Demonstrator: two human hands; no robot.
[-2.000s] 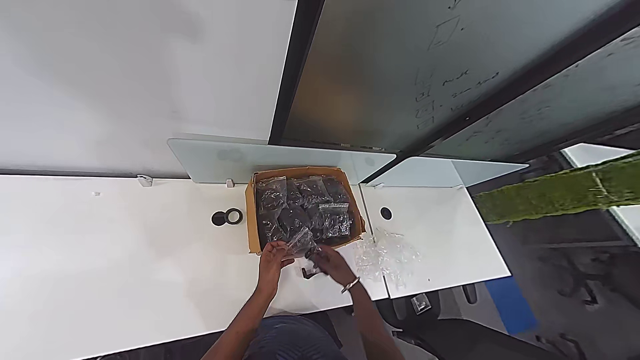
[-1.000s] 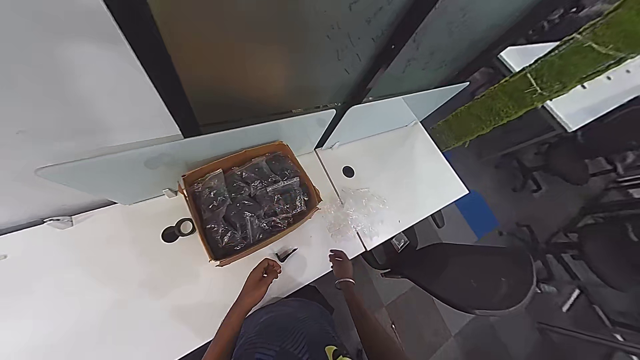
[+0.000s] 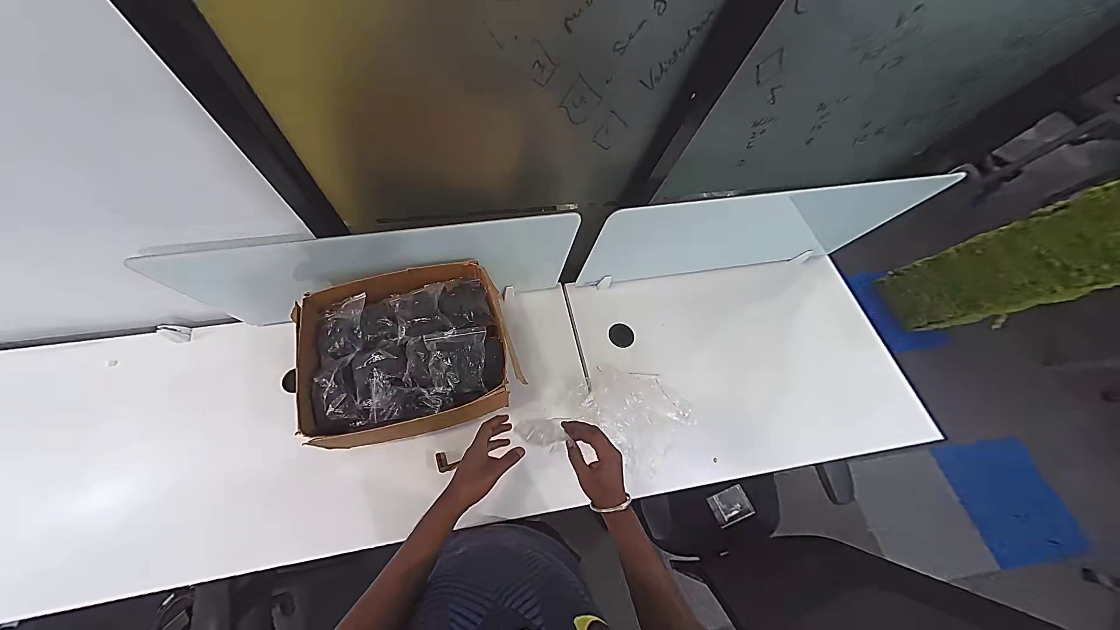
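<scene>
My right hand (image 3: 597,455), with a bangle at its wrist, pinches a clear plastic bag (image 3: 544,431) between thumb and fingers. My left hand (image 3: 486,459) is just left of the bag, fingers apart, holding nothing. Beside its wrist a small dark L-shaped part (image 3: 444,462) lies on the white table. Behind my left hand stands an open cardboard box (image 3: 398,436) filled with clear zip bags (image 3: 378,372) of dark items. Right of my right hand a loose pile of clear plastic bags (image 3: 637,416) lies across the table seam.
Glass divider panels (image 3: 752,232) stand along the back edge of the white table (image 3: 192,472). A black round cable hole (image 3: 621,335) is at the right. A dark office chair (image 3: 787,577) stands at the front edge, with a small clear packet (image 3: 731,505) on it.
The right hand has moved to the bag pile side and now holds a clear bag. The small dark part near the left hand now lies beside its wrist. The view has shifted.
</scene>
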